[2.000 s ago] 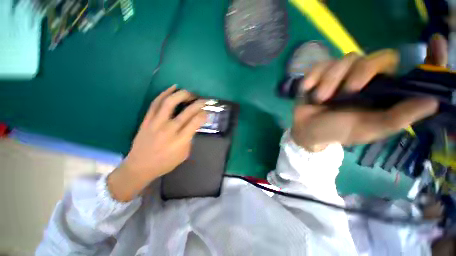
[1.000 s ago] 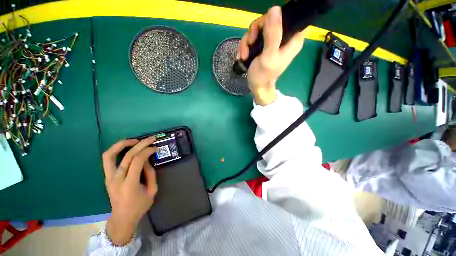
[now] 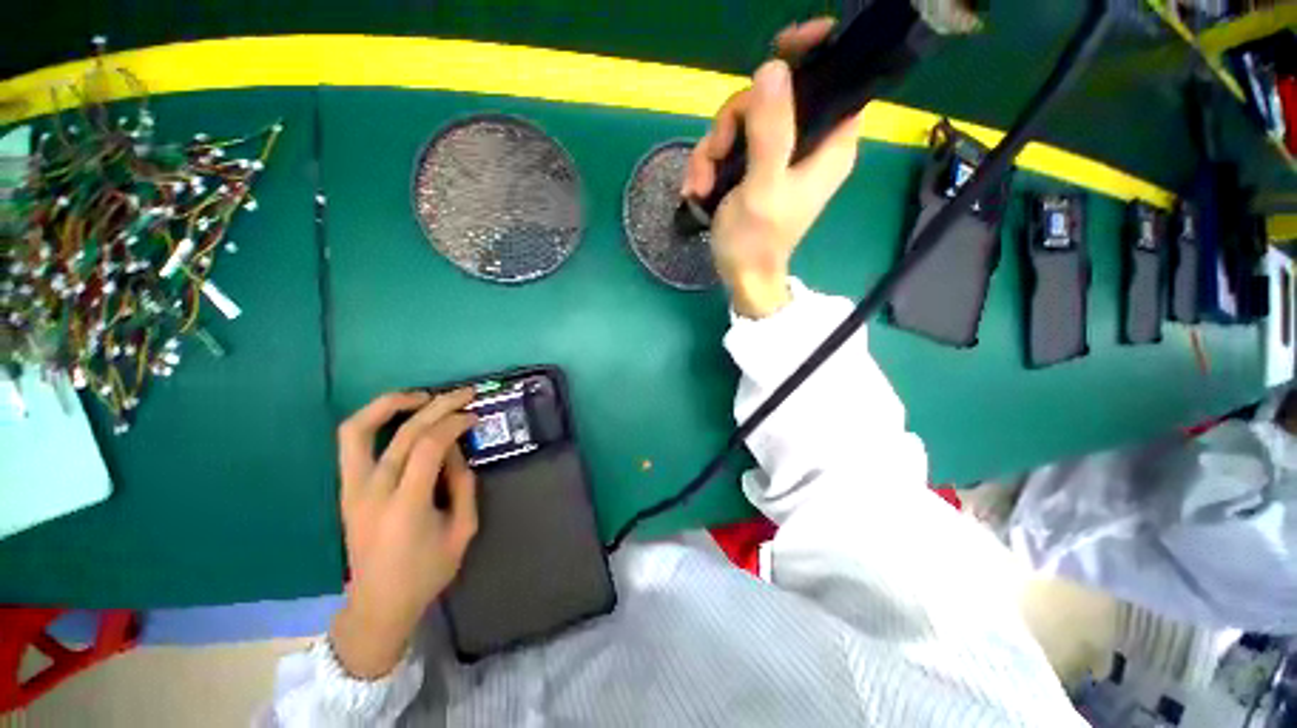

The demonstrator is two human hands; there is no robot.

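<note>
A black device housing (image 3: 534, 555) lies flat on the green bench mat in front of me, its open recess at the top end. A circuit board with a white QR-code label (image 3: 492, 431) sits in the recess. My left hand (image 3: 406, 505) rests on the housing's left side, its fingertips at the board's left part, hiding it. My right hand (image 3: 768, 178) is closed around a thick black electric screwdriver (image 3: 854, 78), tilted, its tip end at the smaller round screw dish (image 3: 662, 213). The tip itself is hard to see.
A larger screw dish (image 3: 498, 198) stands left of the smaller one. A tangled pile of wired boards (image 3: 114, 249) lies at left above a pale sheet (image 3: 50, 455). Several black housings (image 3: 950, 270) stand in a row at right. The black cord (image 3: 854, 320) crosses my right sleeve. Another person's sleeve (image 3: 1166, 526) is at right.
From the first frame, the right hand with the screwdriver has moved to the smaller dish. Since one second ago the view has shifted slightly; the hands keep nearly the same places.
</note>
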